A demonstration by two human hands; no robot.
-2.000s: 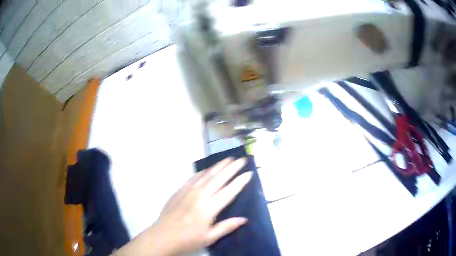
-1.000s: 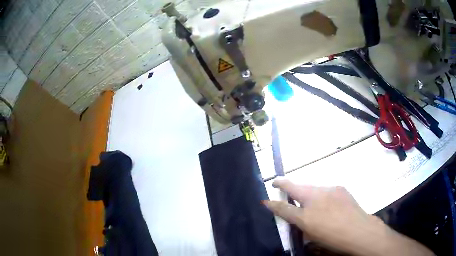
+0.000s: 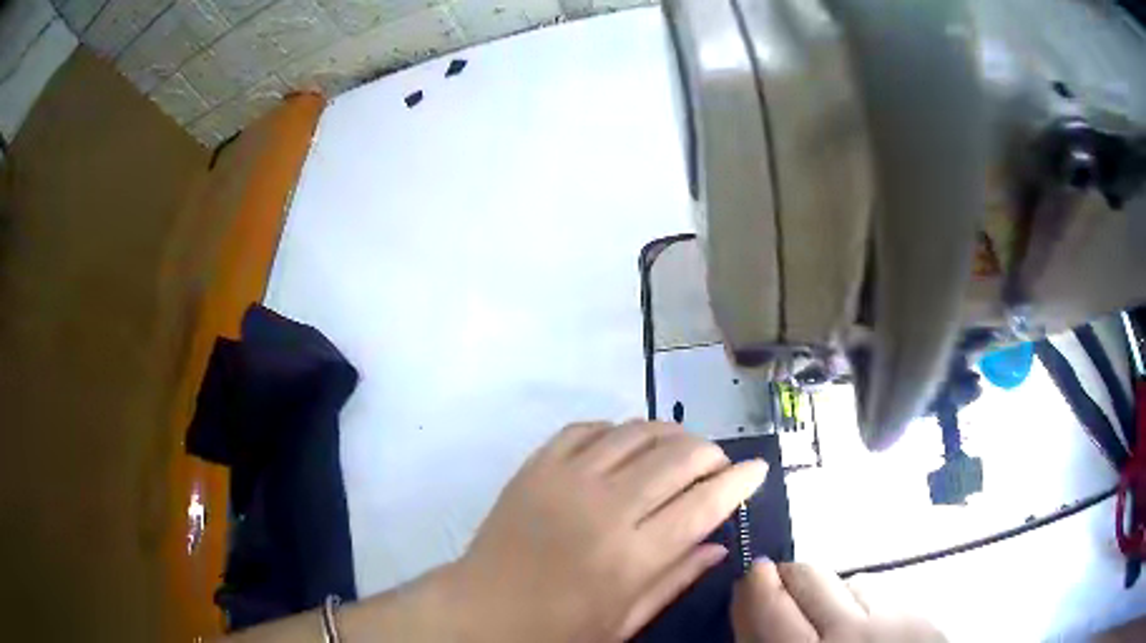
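A black garment panel (image 3: 767, 459) lies in front of the presser foot (image 3: 789, 405), its lower part cut off by the frame edge. A zipper (image 3: 744, 534) with a thin silvery line of teeth lies on it. My left hand (image 3: 616, 521) is spread over the panel and the zipper's left side, fingers pointing right. My right hand (image 3: 811, 605) is at the bottom edge, partly cut off, with its fingertips at the lower end of the visible teeth. Whether it pinches the zipper is hard to tell.
The cream-grey machine head (image 3: 804, 189) looms large at the upper right. A blue disc (image 3: 1005, 364), black strips (image 3: 1083, 396) and red-handled scissors (image 3: 1125, 515) are at the right. Another black cloth piece (image 3: 292, 465) lies by the orange tape (image 3: 261, 189) at the left. Small scraps (image 3: 455, 68) lie near the wall.
The view has shifted closer to the machine head. My left hand has come back onto the panel. My right hand has moved down, and the toothed zipper now lies on the panel.
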